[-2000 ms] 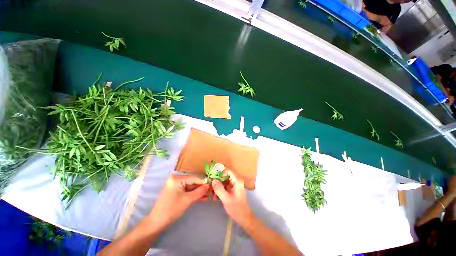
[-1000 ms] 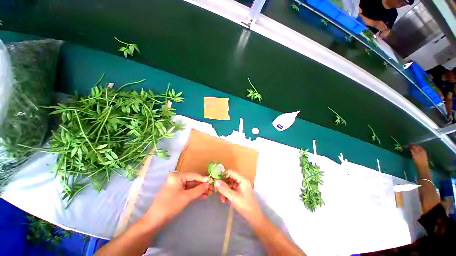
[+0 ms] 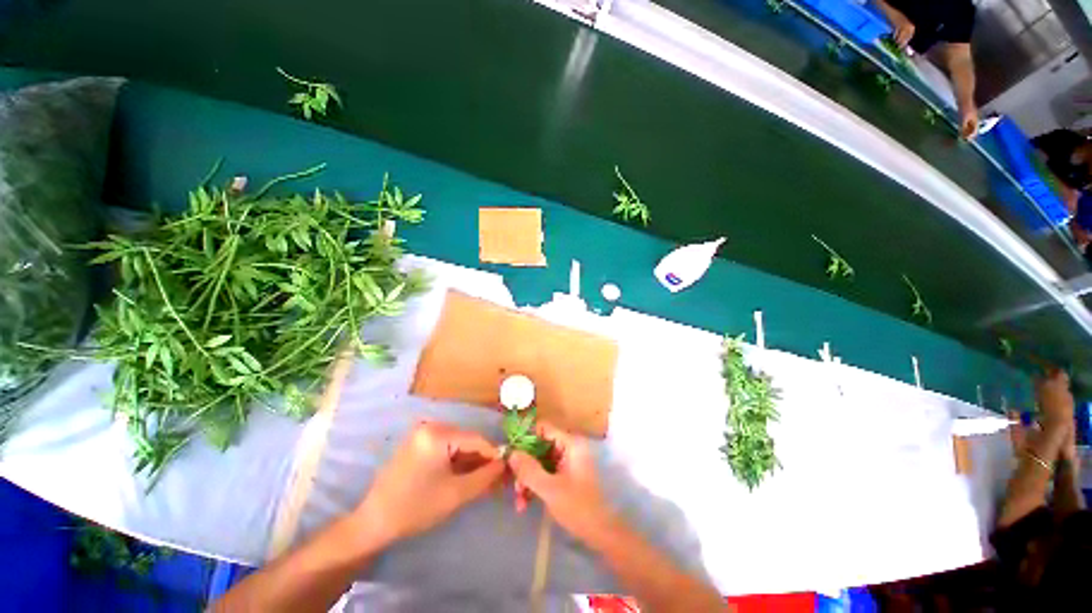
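A small green leaf sprig (image 3: 525, 434) is held between my hands, just below a round white disc (image 3: 517, 392) on the brown cardboard pad (image 3: 563, 365). My left hand (image 3: 434, 477) pinches the sprig's lower end from the left. My right hand (image 3: 560, 474) holds it from the right with thumb and fingers. Fingertips hide part of the sprig and its stem. A large pile of leaf stems (image 3: 228, 299) lies to the left. A narrow row of small leaf pieces (image 3: 750, 413) lies to the right.
A white glue bottle (image 3: 689, 265), a small cardboard square (image 3: 511, 236) and a small white cap (image 3: 611, 291) lie at the belt edge. Sprigs lie spaced on the dark green conveyor belt (image 3: 455, 120). A plastic bag (image 3: 54, 192) is far left. Another person's arms (image 3: 1039, 461) are far right.
My hands and the sprig have moved slightly down, off the white disc, which now shows fully on the pad. The sprigs on the belt have shifted right. The view has tilted slightly.
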